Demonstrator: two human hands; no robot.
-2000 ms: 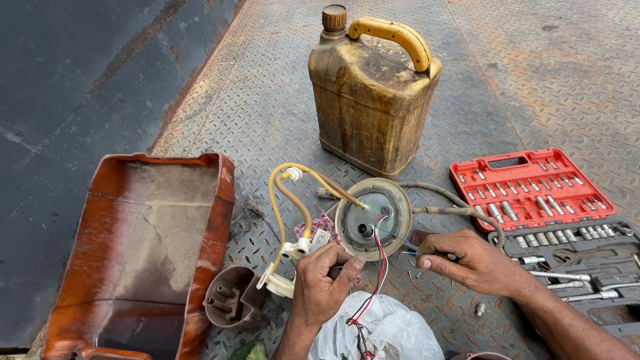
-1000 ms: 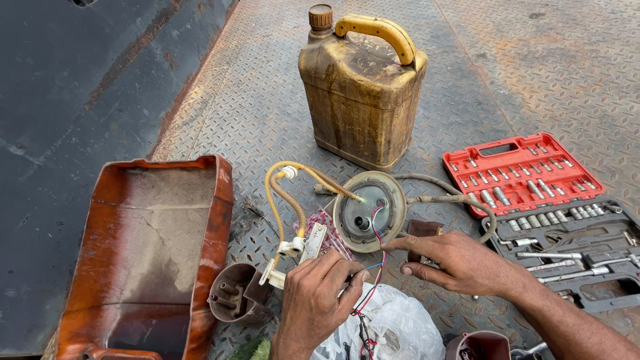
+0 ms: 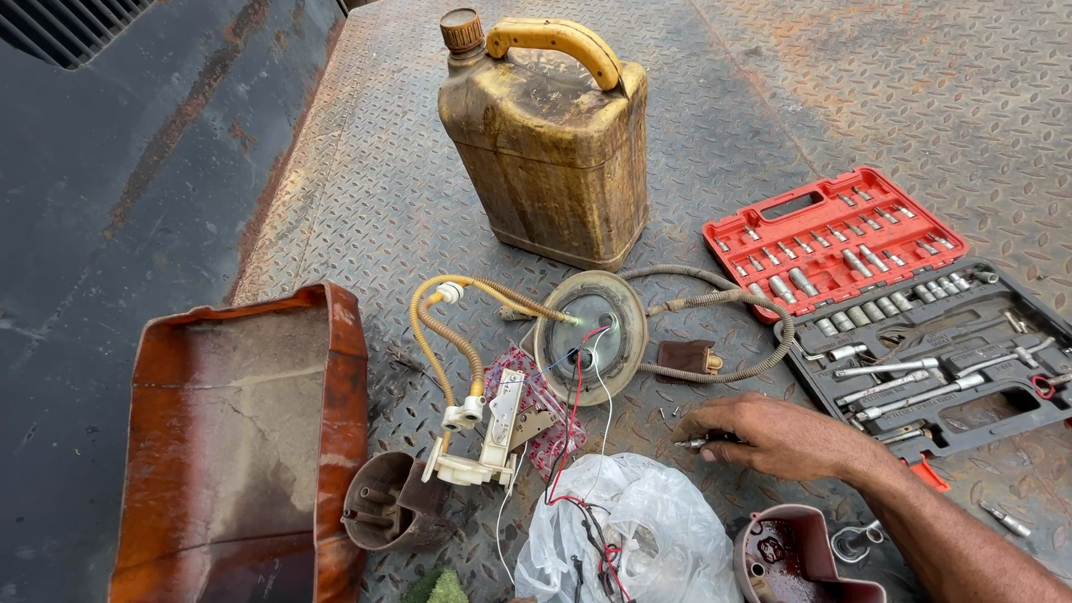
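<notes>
My right hand (image 3: 754,435) reaches in from the right, low over the metal floor, its fingers around a small dark-handled tool (image 3: 708,440) with a metal tip, possibly a screwdriver. My left hand is out of view, apart from what may be a fingertip at the bottom edge. Left of the right hand lies a round fuel pump flange (image 3: 548,335) with red, white, blue and dark wires. Corrugated hoses (image 3: 459,339) run from it to a white plastic pump bracket (image 3: 473,471). Loose wires (image 3: 578,502) lie across a clear plastic bag (image 3: 662,519).
A stained yellow jerrycan (image 3: 553,159) stands behind. At the right lies an open socket set case (image 3: 837,239). A cut brown plastic container (image 3: 339,452) is at the left, beside a dark plastic cup (image 3: 389,502). A reddish cup (image 3: 779,536) holding liquid sits near the front.
My left hand has left the wires and gone from the middle of the view. My right hand has moved off the flange's edge, toward me, and now has a small tool in its fingers.
</notes>
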